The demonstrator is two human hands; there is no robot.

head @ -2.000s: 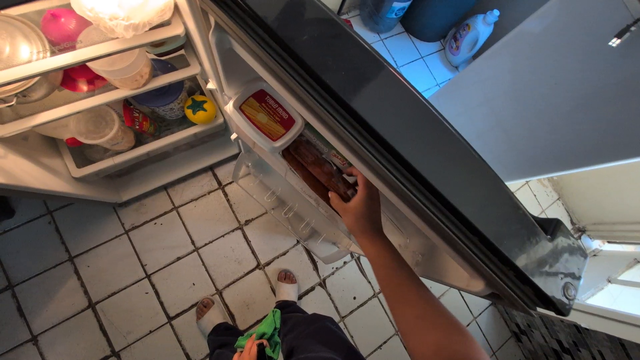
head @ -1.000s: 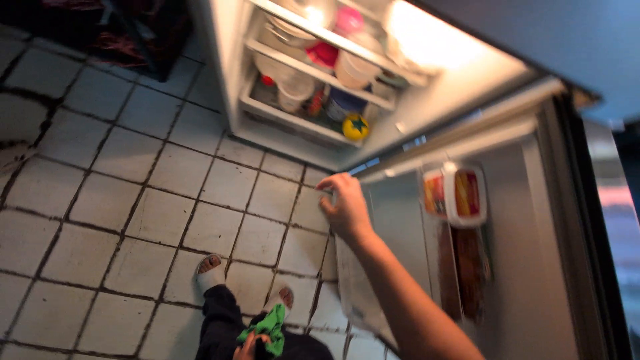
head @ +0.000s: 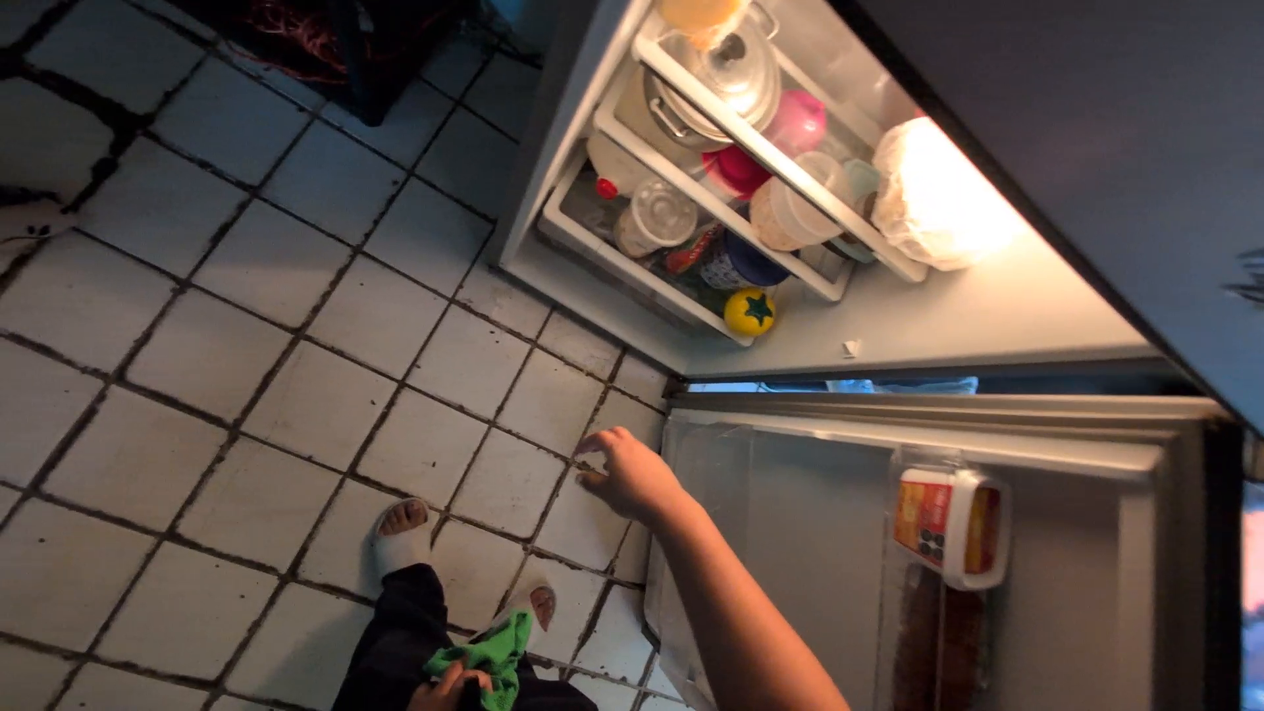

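Observation:
My right hand [head: 627,476] hangs with bent, parted fingers and nothing in them, beside the edge of the opened refrigerator door [head: 810,494]. My left hand [head: 449,686], low in the frame, holds a green cloth [head: 494,660] over my dark trousers. A plastic tub with a red and yellow label [head: 950,528] sits in the clear door shelf, next to a dark reddish-brown item [head: 938,632] whose kind I cannot tell. Inside the refrigerator are a metal pot with a lid [head: 731,84], plastic containers [head: 657,217] and a yellow round thing with a green star shape [head: 750,312].
A white plastic bag [head: 928,197] lies on an upper shelf by the bright lamp. The white tiled floor [head: 247,257] has dark joints. A dark stand [head: 360,59] with reddish strands in it is at the top left. My sandalled feet [head: 403,533] are below.
My right hand has come away from the dark item in the door shelf, which it touched two seconds ago, and is now empty beside the door. The view has turned a lot. The green cloth stays in my left hand.

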